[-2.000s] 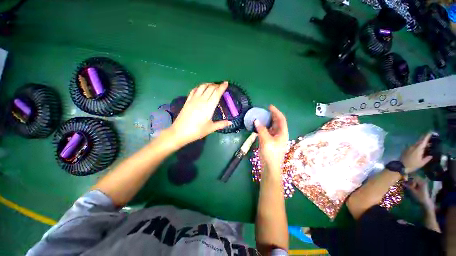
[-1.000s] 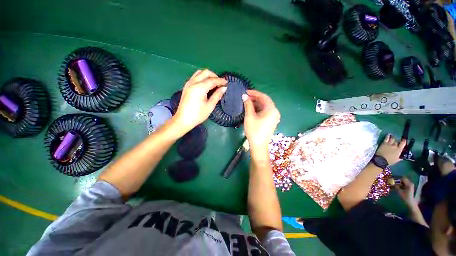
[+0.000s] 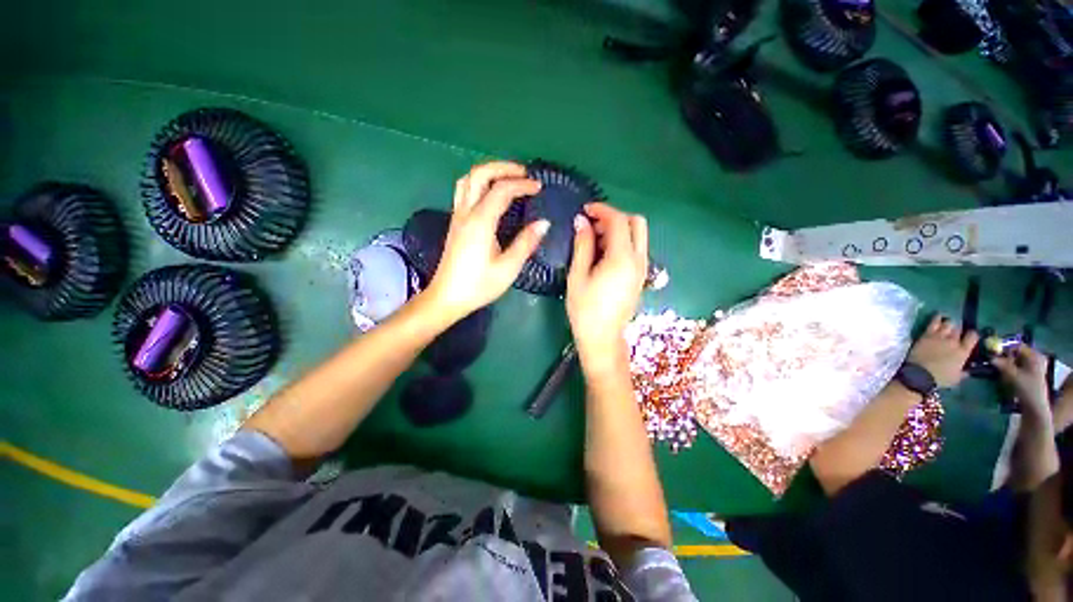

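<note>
A black ribbed fan head [image 3: 562, 180] lies on the green bench in front of me. A flat dark round disc [image 3: 551, 228] covers its centre, and no purple cell shows there. My left hand [image 3: 488, 233] holds the disc's left edge with thumb and fingers. My right hand [image 3: 608, 259] holds its right edge. The disc lies on or just over the fan head; I cannot tell if it is seated. A hammer [image 3: 551, 382] lies below my hands, its dark grip showing and its head hidden.
Three fan heads with purple cells [image 3: 224, 185] stand at left. Grey and black discs [image 3: 435, 399] lie beside my left forearm. Loose metal pieces [image 3: 665, 382] and a plastic bag [image 3: 812, 365] lie right, below a pale perforated post [image 3: 930, 236]. Another person's hand [image 3: 945, 352] is at far right.
The disc, first held in my right hand beside the fan head, has been turned to its dark side and brought over the centre, covering the purple cell. Both hands now hold its edges.
</note>
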